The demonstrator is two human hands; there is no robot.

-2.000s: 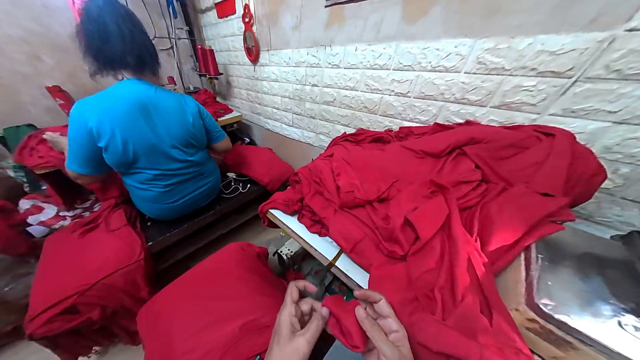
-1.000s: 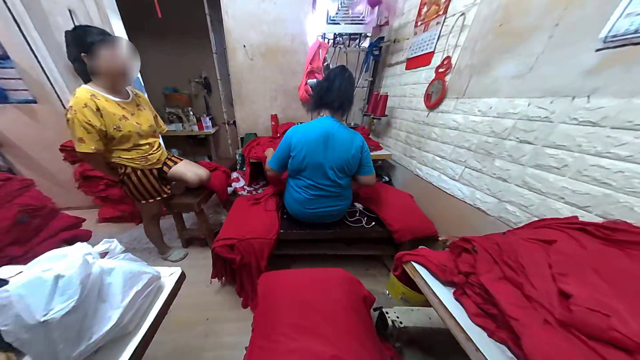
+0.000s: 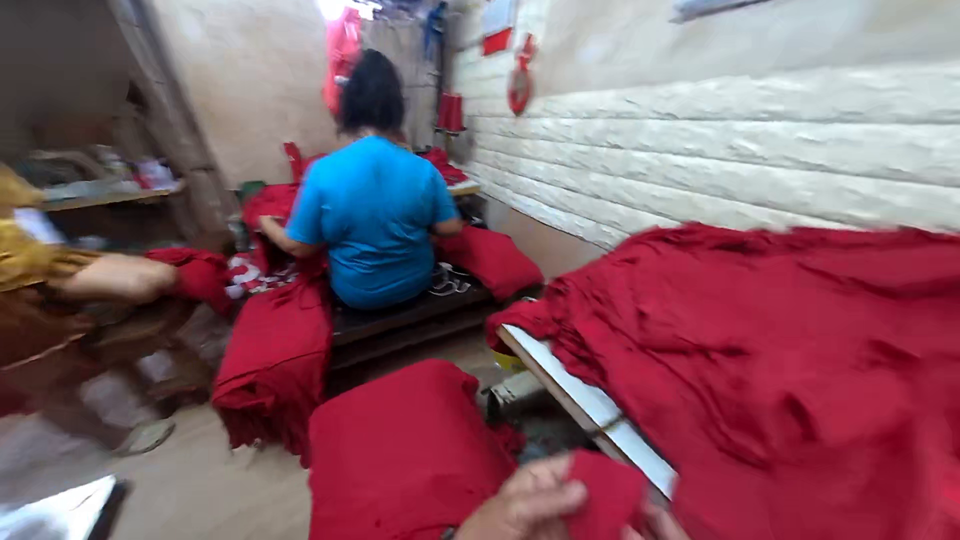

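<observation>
At the bottom edge, my left hand (image 3: 529, 499) pinches a small piece of red cloth (image 3: 604, 495) between thumb and fingers. My right hand (image 3: 656, 525) is at the cloth's lower right, mostly cut off by the frame and blurred, so its grip does not show clearly. Just beyond both hands runs the white edge of a table (image 3: 600, 409), with a large heap of red fabric (image 3: 750, 360) spread over it. A stack of red cloth (image 3: 405, 450) lies to the left of my left hand.
A person in a blue shirt (image 3: 375, 217) sits on a dark bench (image 3: 412, 322) ahead, back to me, among red cloth piles (image 3: 277, 352). Another person's bare leg (image 3: 124, 277) shows at the left. A brick-patterned wall (image 3: 712, 150) bounds the right. A white tabletop (image 3: 60, 506) juts in lower left.
The view swung left and up, then partly back right. My hands, out of sight one second ago, are again at the bottom edge with the red piece, as two seconds ago.
</observation>
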